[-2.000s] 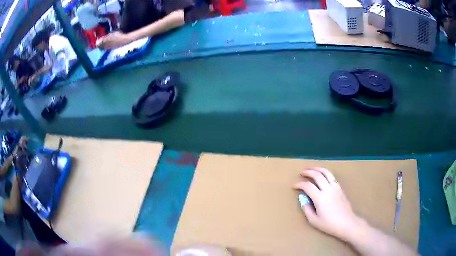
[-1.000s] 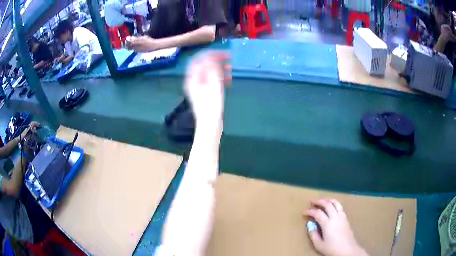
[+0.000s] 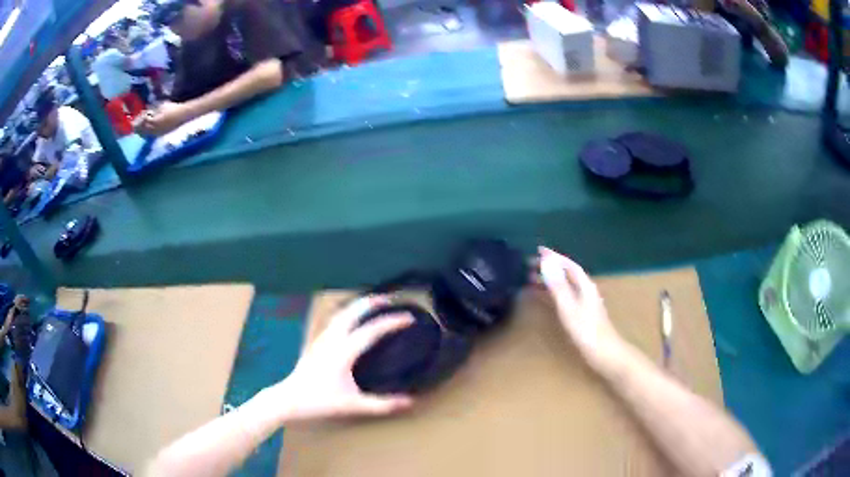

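Observation:
A black over-ear headphone is over the upper part of the tan cardboard sheet, slightly blurred. My left hand grips its nearer left cup, with the fingers over the top and the thumb below. My right hand is at the right of the far cup, fingers pointing up and blurred; whether it touches the cup is hard to tell. A thin tool with a pale patterned handle lies on the right of the cardboard.
Another headphone lies on the dark green conveyor, and a smaller dark one at far left. A green fan stands right. A blue tray lies left. Pale boxes and a person's arm are opposite.
My left hand reached over the conveyor and now holds the headphone above the cardboard. My right hand has lifted from the cardboard and moved up beside the headphone. The view has shifted, showing more of the fan.

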